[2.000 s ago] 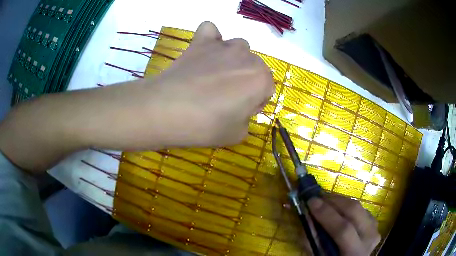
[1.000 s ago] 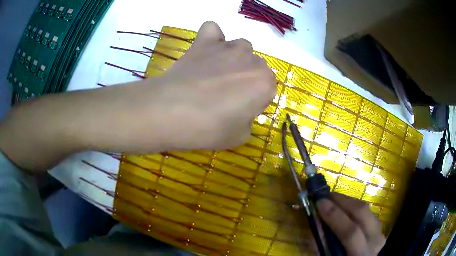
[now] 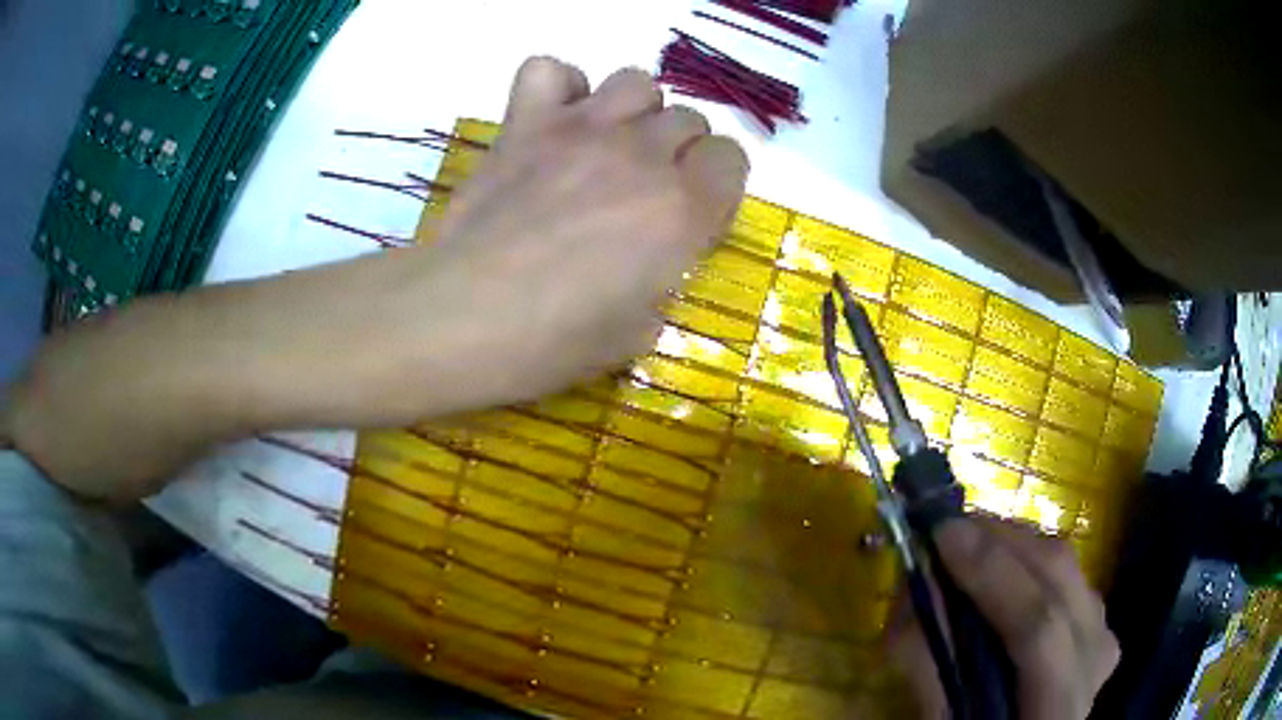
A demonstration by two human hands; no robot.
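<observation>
The amber-yellow flexible circuit panel [image 3: 787, 563] lies on a white surface, with dark red leads [image 3: 619, 485] in rows across its left cells, some ends past its left edge. My right hand [image 3: 1033, 605] holds the soldering iron [image 3: 900, 408] like a pen at lower right. Its tip is over the upper middle cells, with the curved solder feed tube [image 3: 855, 422] beside it. My left hand [image 3: 605, 225] is over the panel's upper left, back up and fingers curled; its fingertips are hidden, so I cannot tell whether it holds a lead.
Loose bundles of dark red wires [image 3: 731, 82] lie behind the panel. A fanned stack of green circuit boards [image 3: 169, 155] is at upper left. A large brown cardboard box [image 3: 1054, 85] is at upper right. A black device [image 3: 1181, 563] and black cables [image 3: 1240, 394] are at the right edge.
My left hand has moved slightly left. My right hand has moved right, and the iron tip has shifted up and right, farther from my left hand. The view has also shifted slightly.
</observation>
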